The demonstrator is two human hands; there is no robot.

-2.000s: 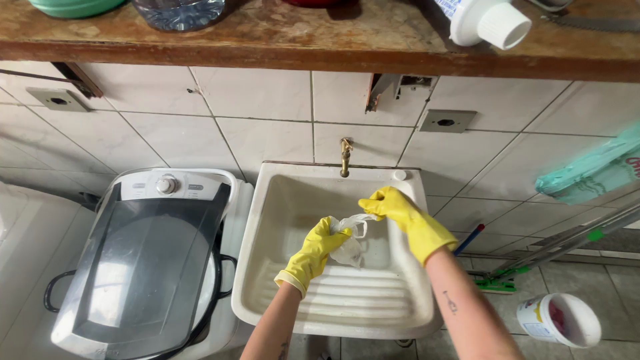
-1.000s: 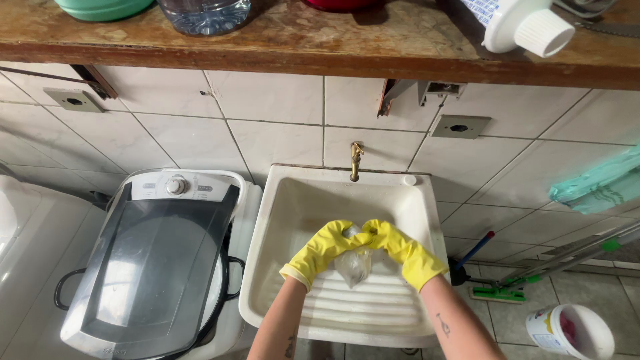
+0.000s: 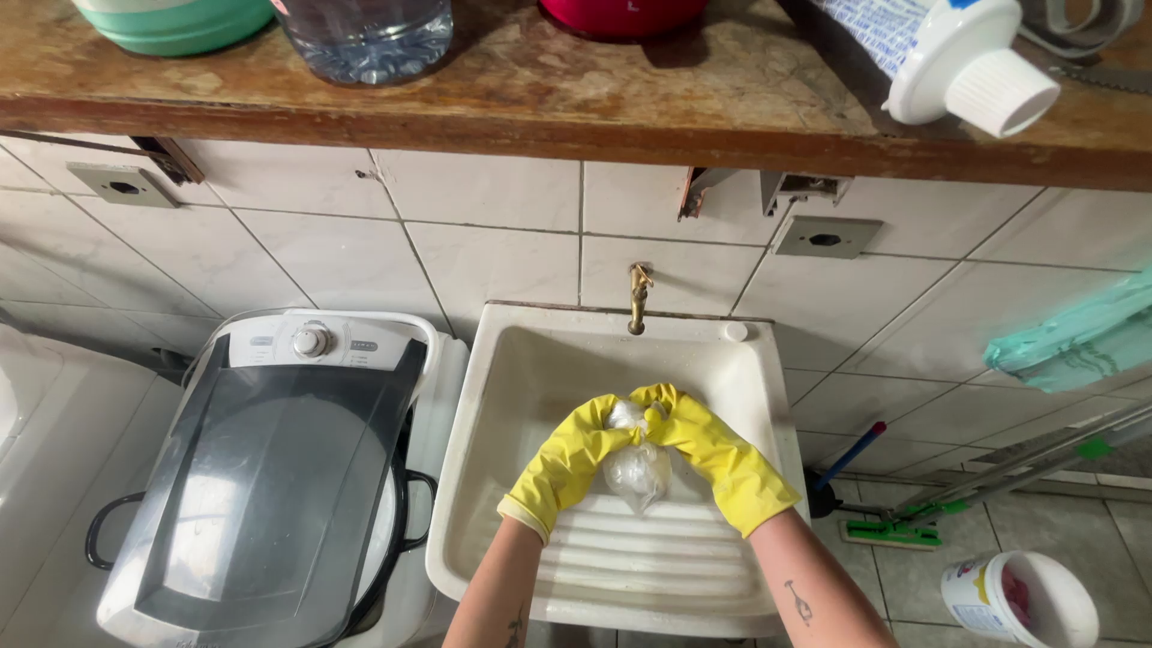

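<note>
Both of my hands wear yellow rubber gloves and meet over a white laundry sink [image 3: 621,562] with a ribbed washboard front. My left hand [image 3: 576,450] grips the left side of a clear, crinkled plastic bag [image 3: 637,472], which hangs below the fingers. From the right, my right hand [image 3: 706,445] pinches the bag near its gathered upper part. Some of the bag bulges up between the two gloves. What the bag holds, if anything, cannot be made out. A brass faucet [image 3: 638,301] is on the tiled wall behind the sink.
A washing machine [image 3: 270,486] with a dark lid stands left of the sink. Above, a wooden shelf [image 3: 504,108] carries a bottle, bowls and a capped white container. To the right are a green mop [image 3: 891,533], a plunger-like tool [image 3: 846,459], a white bucket [image 3: 976,594] and a hanging teal bag [image 3: 1071,346].
Two seconds ago my right hand was higher and apart from my left, with the plastic stretched between them. The hands have come together, and the bag now hangs bunched below them.
</note>
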